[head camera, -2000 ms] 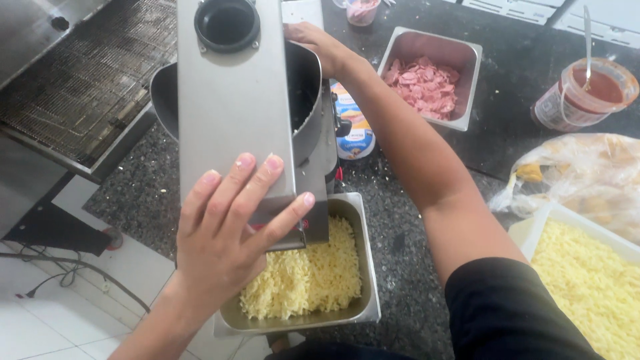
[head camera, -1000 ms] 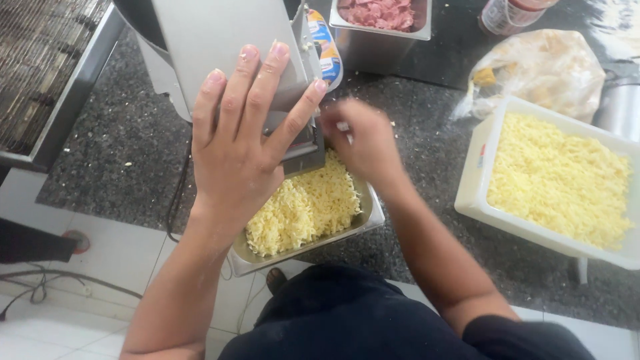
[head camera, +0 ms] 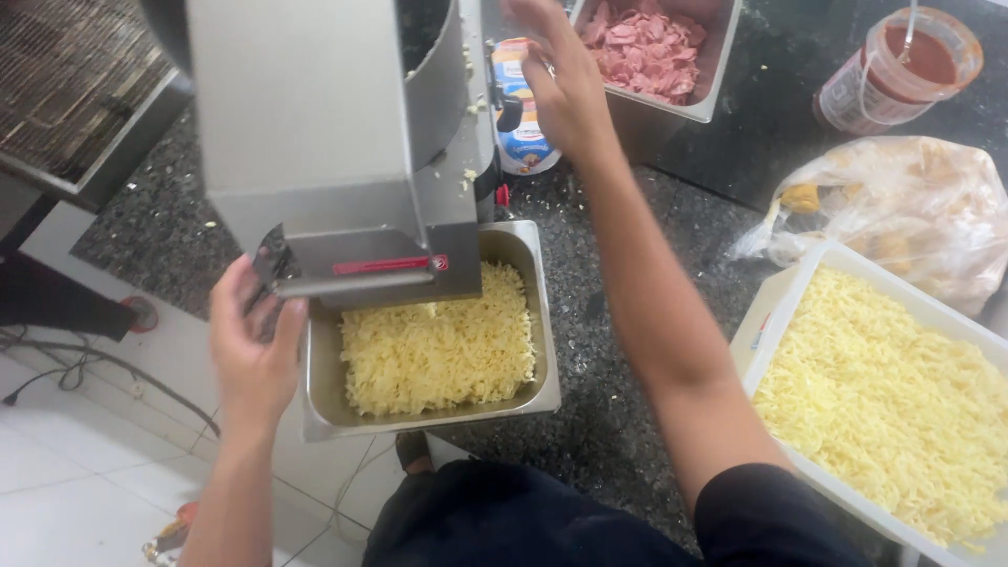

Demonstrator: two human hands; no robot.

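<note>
A metal food-processing machine [head camera: 307, 102] with a sloped steel housing stands over a stainless steel pan [head camera: 549, 346] of shredded cheese [head camera: 441, 354]. My left hand [head camera: 256, 339] is at the lower left corner of the housing, fingers curled near its edge; whether it touches is not clear. My right hand [head camera: 563, 87], fingers apart and slightly blurred, is raised to the right of the machine. It is nearest to a black lever [head camera: 510, 114] and a blue and white printed package [head camera: 524, 146], and nothing shows in its grasp.
A steel pan [head camera: 713, 87] of sliced pink meat [head camera: 646, 51], a plastic bucket [head camera: 858, 94] of red sauce with a utensil, a clear plastic bag [head camera: 906, 213] and a white tub [head camera: 776, 315] of shredded cheese are at the right. A metal grate [head camera: 71, 79] lies at the left.
My left hand has left the front of the housing for its lower left corner. My right hand has moved up from beside the housing's lower end. The view has shifted.
</note>
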